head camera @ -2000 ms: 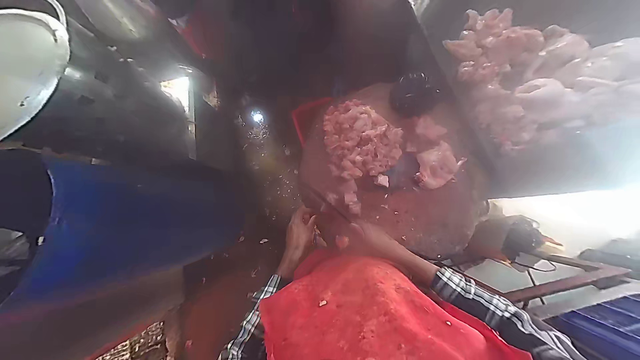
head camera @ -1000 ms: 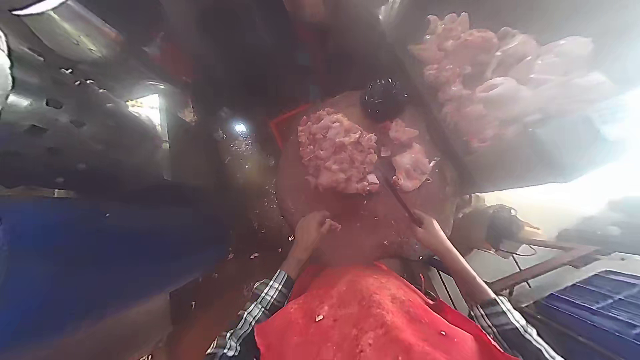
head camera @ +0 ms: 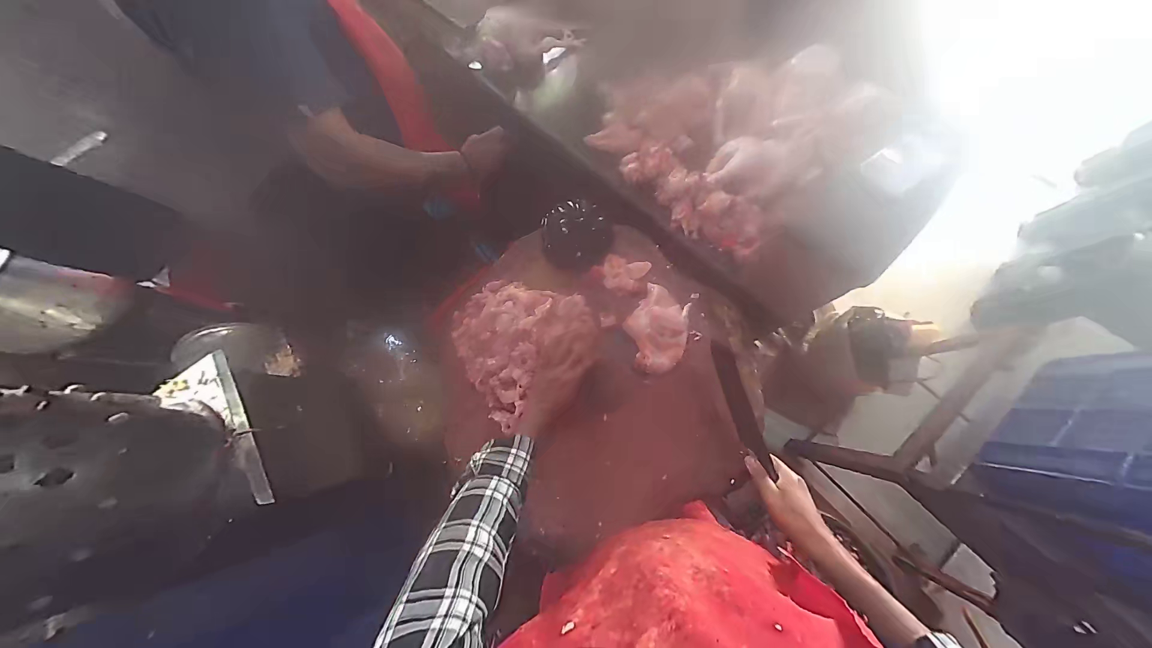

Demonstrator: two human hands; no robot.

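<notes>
My left hand [head camera: 560, 364] lies against the right side of a heap of cut raw meat [head camera: 499, 346], probably chicken, on a round chopping block [head camera: 612, 468]. Its fingers blur into the meat, so I cannot tell if they grip any. My right hand [head camera: 781, 490], at the block's right edge, is closed on the handle of a long dark knife [head camera: 740, 405], whose blade points away from me. Between the hands, farther off, a larger piece of raw meat [head camera: 659, 328] rests on the block beside smaller pieces [head camera: 623, 273]. A round black object [head camera: 576, 232] stands at the block's far edge.
Beyond a dark edge [head camera: 630, 211], more raw meat [head camera: 720, 153] is piled on a surface at upper right. A person [head camera: 387, 162] in a red apron is at upper left, one hand near that edge. Blue crates [head camera: 1071, 432] are at right, a dark perforated drum [head camera: 99, 504] at left.
My left hand has moved from the near part of the block onto the meat heap. The knife has moved right, away from the meat pieces. The view has shifted, and another person now shows.
</notes>
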